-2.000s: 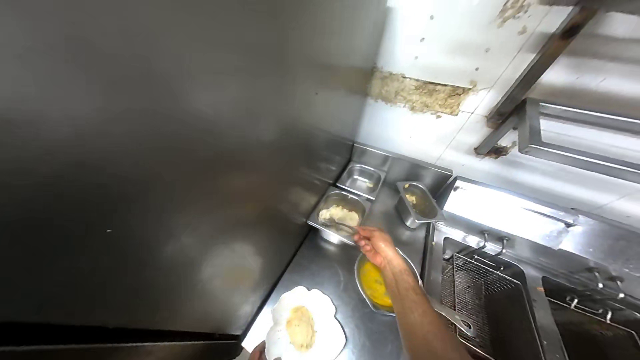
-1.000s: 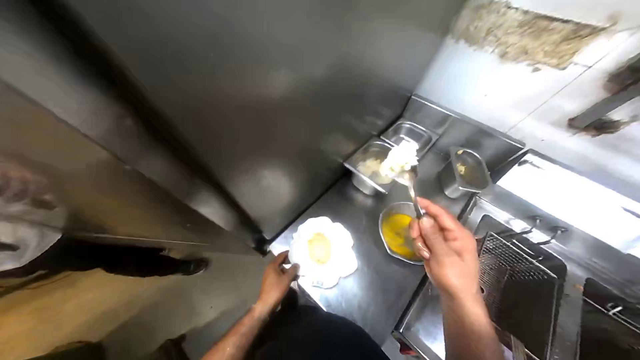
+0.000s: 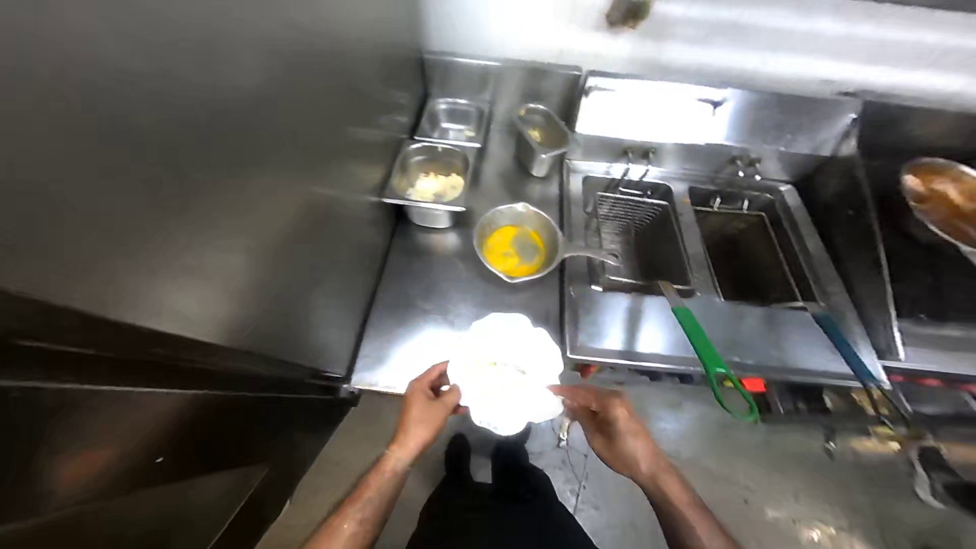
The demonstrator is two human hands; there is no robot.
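A white scalloped dish (image 3: 507, 374) is at the front edge of the steel counter, its contents washed out by glare. My left hand (image 3: 428, 408) grips its left rim between thumb and fingers. My right hand (image 3: 606, 427) is at its lower right rim; a metal utensil end (image 3: 564, 431) shows beneath that hand, partly hidden. Beyond the dish stands a metal saucepan (image 3: 515, 242) with yellow liquid in it, its handle pointing right over the fryer edge. Behind it at left, a steel pan (image 3: 431, 175) holds a pale, lumpy food.
An empty-looking steel pan (image 3: 454, 120) and a deep narrow steel container (image 3: 540, 137) stand at the back. To the right are a fryer basket (image 3: 639, 229) with a green handle (image 3: 701, 347), a second basket with a blue handle (image 3: 846, 343), and a pan of brown food (image 3: 942, 194). A tall steel panel (image 3: 213, 168) borders the left.
My right hand has come down from near the steel pans, where it held up a spoon of white food, to the dish's right side. My left hand remains at the dish. The view has shifted.
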